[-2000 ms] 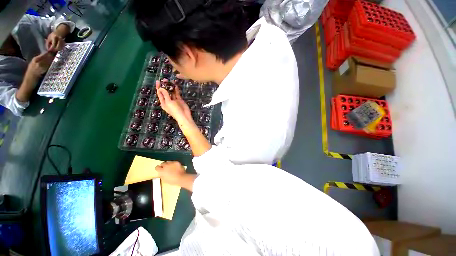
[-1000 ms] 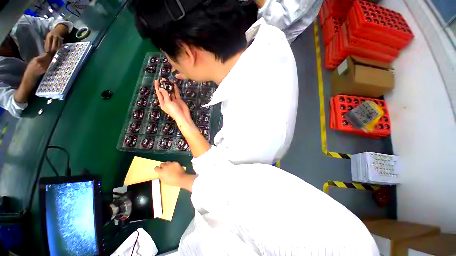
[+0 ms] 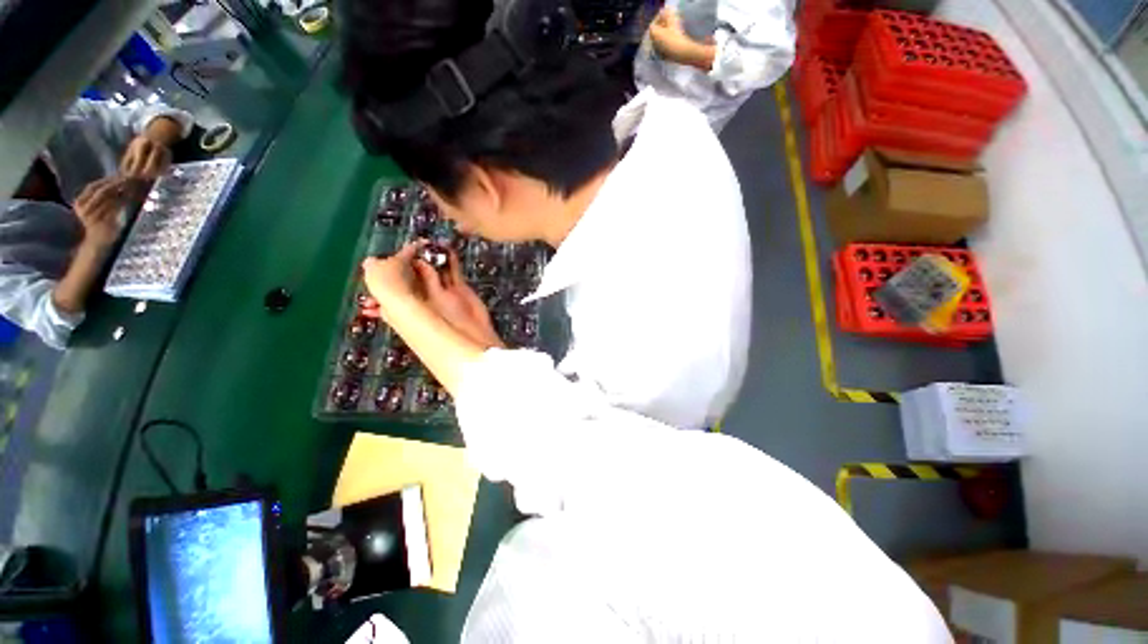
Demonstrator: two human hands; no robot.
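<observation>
My right hand (image 3: 393,284), in a white sleeve from the lower right, reaches over the clear blister tray (image 3: 335,405). Its fingers are beside a small dark shiny round part (image 3: 433,255), close to a co-worker's hand (image 3: 456,303). I cannot tell whether my fingers touch or grip a part. The co-worker's hand supports that part near the lowered head. The tray's pockets hold dark round parts; the co-worker's head and arm hide some. My left hand is not in view.
A yellow sheet (image 3: 456,522) and small black-silver device (image 3: 330,562) lie beside the monitor (image 3: 208,572). One loose dark part (image 3: 277,299) lies left of the tray. Another worker handles a white tray (image 3: 176,233). Red trays (image 3: 944,63) and a carton (image 3: 925,201) stand along the aisle.
My right hand has left the yellow sheet and moved up to the co-worker's hand and the part. The view has shifted, so the bench things appear lower.
</observation>
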